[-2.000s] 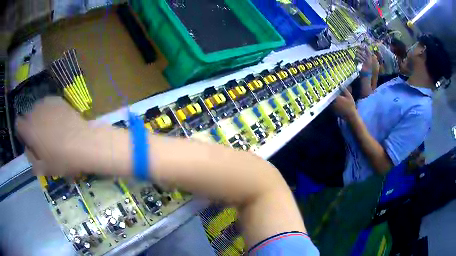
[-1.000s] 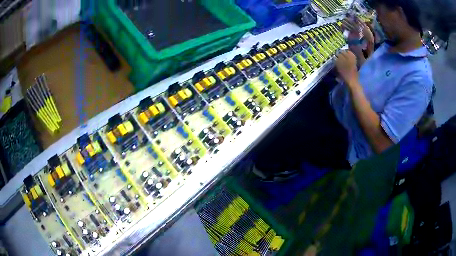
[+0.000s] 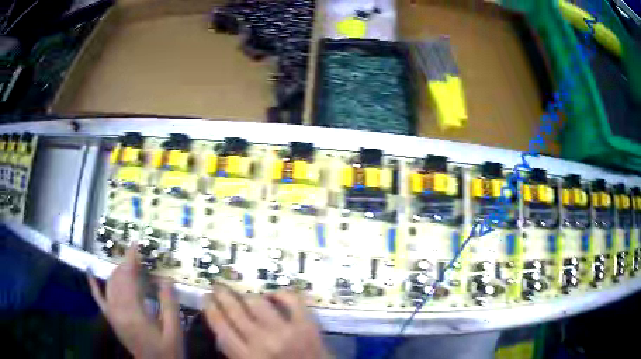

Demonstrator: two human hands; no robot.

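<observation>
A row of cream circuit boards (image 3: 351, 242) lies on the silver conveyor rail (image 3: 393, 322). Each has a yellow-orange coil (image 3: 364, 177) with a black block at the far edge and silvery-topped capacitors (image 3: 211, 263) near the close edge. Black cylinders (image 3: 369, 203) lie beside the coils from mid-row rightward. My left hand (image 3: 140, 308) is at the near edge of the leftmost boards, fingers apart, with nothing visible in it. My right hand (image 3: 263, 322) is beside it at the near rail, fingers bent and blurred; whether it holds anything is hidden.
Beyond the rail are a cardboard box (image 3: 169, 70) with a pile of black parts (image 3: 281, 42), a black tray (image 3: 365, 84) of green pieces, fanned yellow-ended strips (image 3: 443, 87) on cardboard, and a green crate (image 3: 590, 119). A coiled blue cord (image 3: 523, 172) crosses the boards at right.
The view has swung left, so the row runs across the picture and the seated person is out of view. Both my hands now show at the near edge; one second ago neither did.
</observation>
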